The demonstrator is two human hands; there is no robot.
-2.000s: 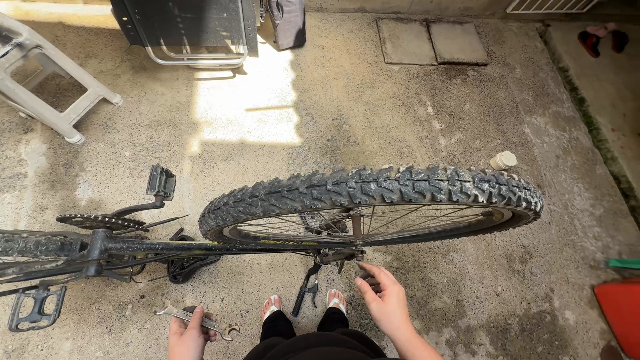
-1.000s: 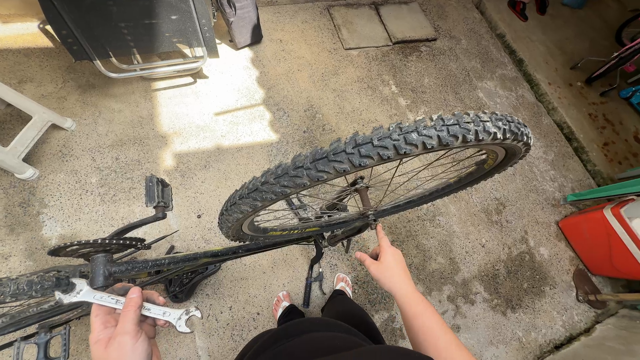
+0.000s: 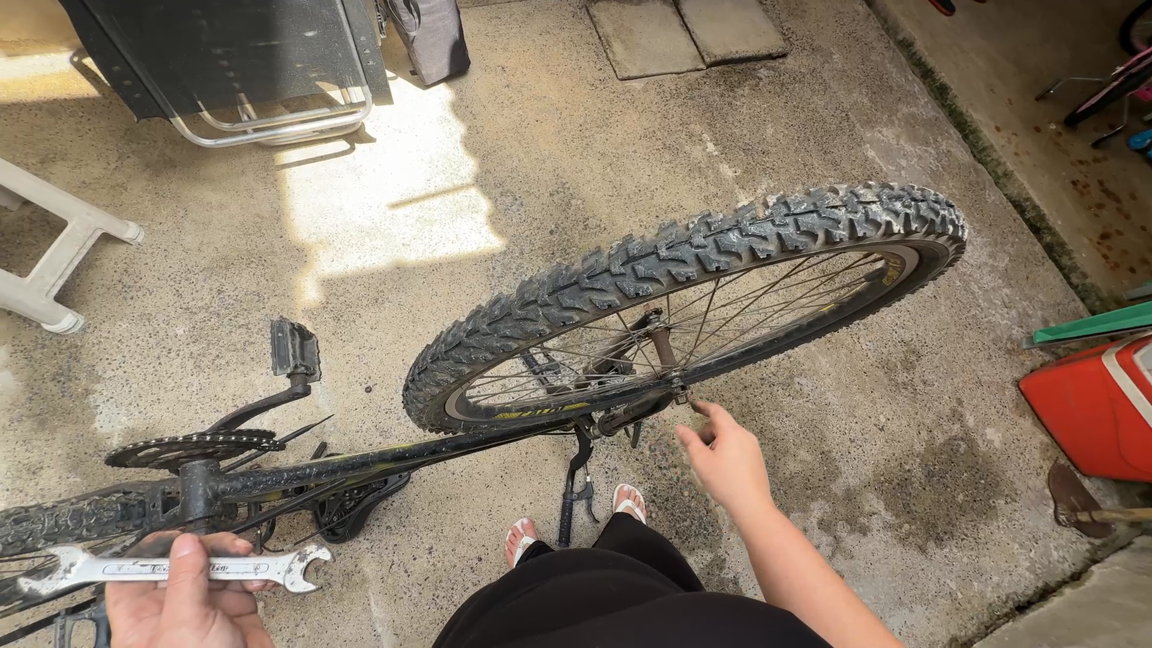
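Note:
An upside-down bicycle lies across the view, its front wheel with a knobby tire [image 3: 684, 252] at the centre. My left hand [image 3: 193, 594] grips a double open-ended wrench [image 3: 225, 569] near the bottom bracket shell [image 3: 198, 490], its thumb across the handle. My right hand [image 3: 727, 454] has its index finger at the axle nut [image 3: 679, 392] on the near end of the wheel hub [image 3: 663, 346]; no tool shows in it. The chainring [image 3: 193, 447] and a crank with a black pedal [image 3: 295, 349] are at left. A brake lever [image 3: 585, 498] and handlebar grip show below the frame.
A white plastic stool [image 3: 54, 243] stands at left, and a folded metal-framed chair [image 3: 270, 126] at upper left. Two concrete slabs [image 3: 648, 36] lie at the top. A red cooler [image 3: 1089, 409] and a green object [image 3: 1093, 322] are at right. My feet are below the wheel.
The wrench in my left hand has come up closer to the camera. The front wheel has turned to a slant. My right index finger has stayed by the axle end.

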